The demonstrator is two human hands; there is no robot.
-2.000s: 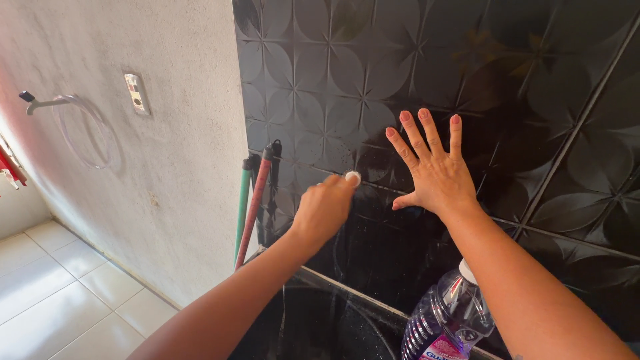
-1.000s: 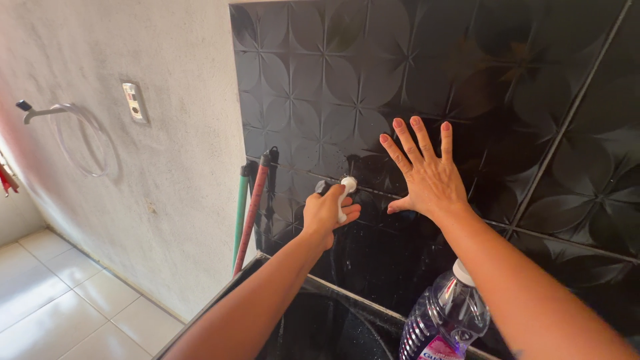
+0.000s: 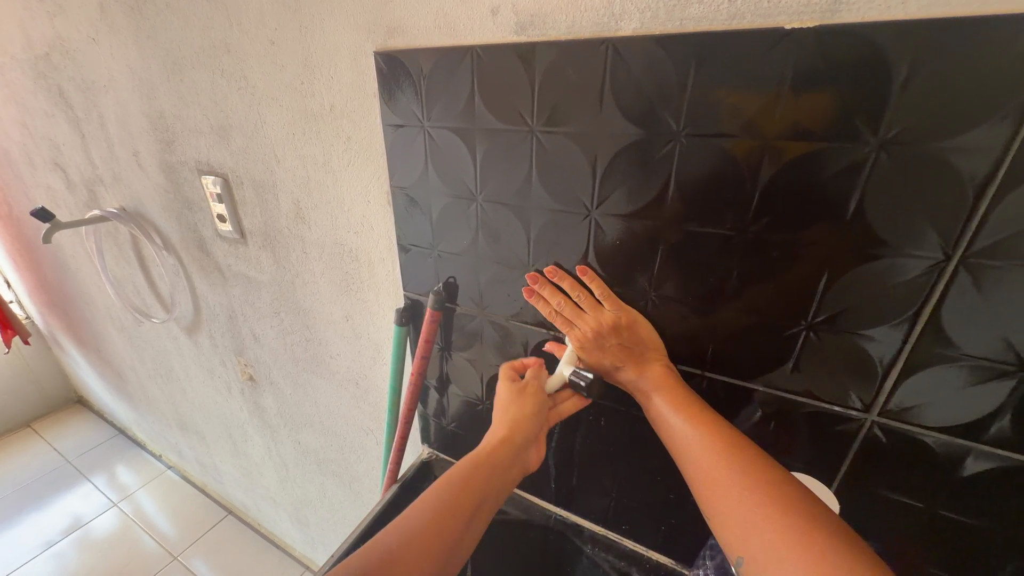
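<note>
My left hand [image 3: 524, 408] is near the middle of the view, with its thumb and fingers at a white curved plastic piece [image 3: 562, 370] that has a black end [image 3: 582, 382] and looks like a tap. Its lower fingers stretch out below the black end. Close on the right, my right hand [image 3: 604, 328] lies with extended fingers over the black embossed wall tiles [image 3: 560, 168], its palm edge touching or nearly touching the top of the white piece. How the piece meets the wall is hidden.
A green pole [image 3: 394, 384] and a red pole [image 3: 418, 384] lean at the tile edge. On the grey wall are a tap [image 3: 60, 226] with a coiled clear hose [image 3: 144, 308] and a socket plate [image 3: 221, 206]. A white bottle cap [image 3: 818, 490] shows by my right forearm. A black counter edge [image 3: 592, 532] runs below.
My right hand has moved left and down from its spread place on the tiles to beside my left hand. The purple-liquid bottle is now mostly hidden by my right arm.
</note>
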